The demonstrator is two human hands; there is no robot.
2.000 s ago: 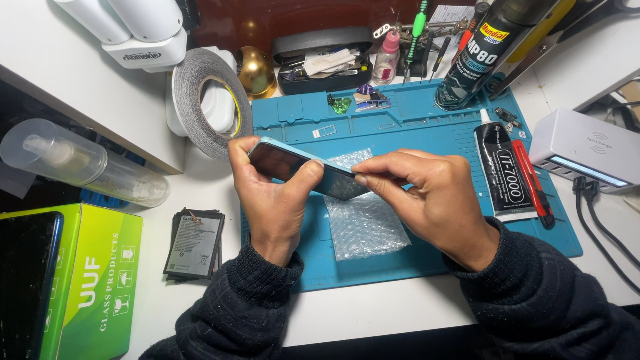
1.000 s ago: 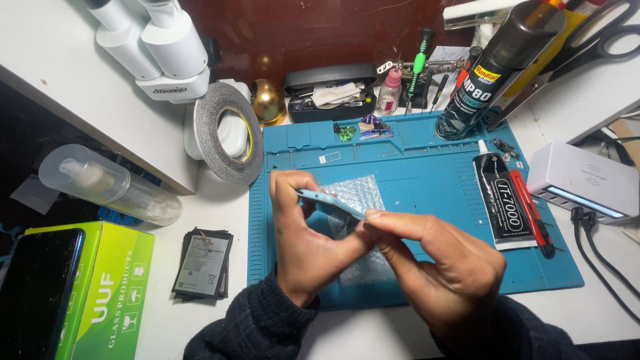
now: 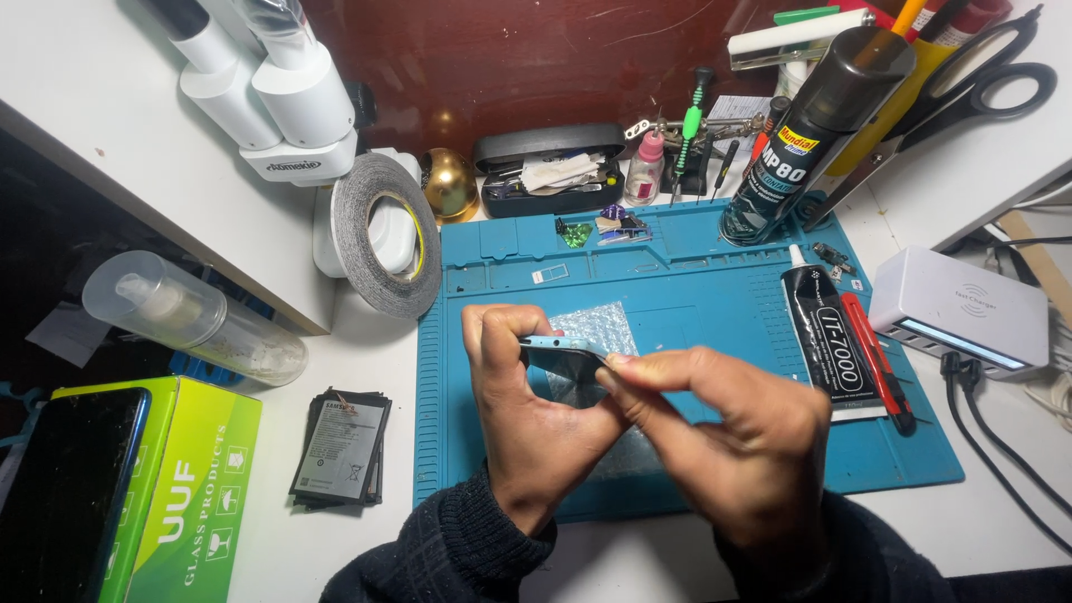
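My left hand (image 3: 536,427) grips a light blue smartphone (image 3: 569,344) by its far left part, holding it edge-on above the mat with the dark side facing me. The thumb and fingertips of my right hand (image 3: 712,419) pinch the phone's right corner; whether they hold a small part there cannot be told. Below the phone, a sheet of bubble wrap (image 3: 615,322) lies on the blue silicone repair mat (image 3: 712,306), partly hidden by my hands.
Right: glue tube (image 3: 816,335), red-and-black cutter (image 3: 875,364), white charger (image 3: 963,306), spray can (image 3: 804,134), scissors (image 3: 976,100). Left: stacked phone batteries (image 3: 339,448), green box (image 3: 197,494) with a dark phone (image 3: 71,477), spray bottle (image 3: 197,318), tape roll (image 3: 385,234). Behind: open black case (image 3: 548,172), microscope (image 3: 293,109).
The phone has turned from showing its broad face to being edge-on, with its dark side now toward me. My right hand stays at its right corner. The view has shifted slightly.
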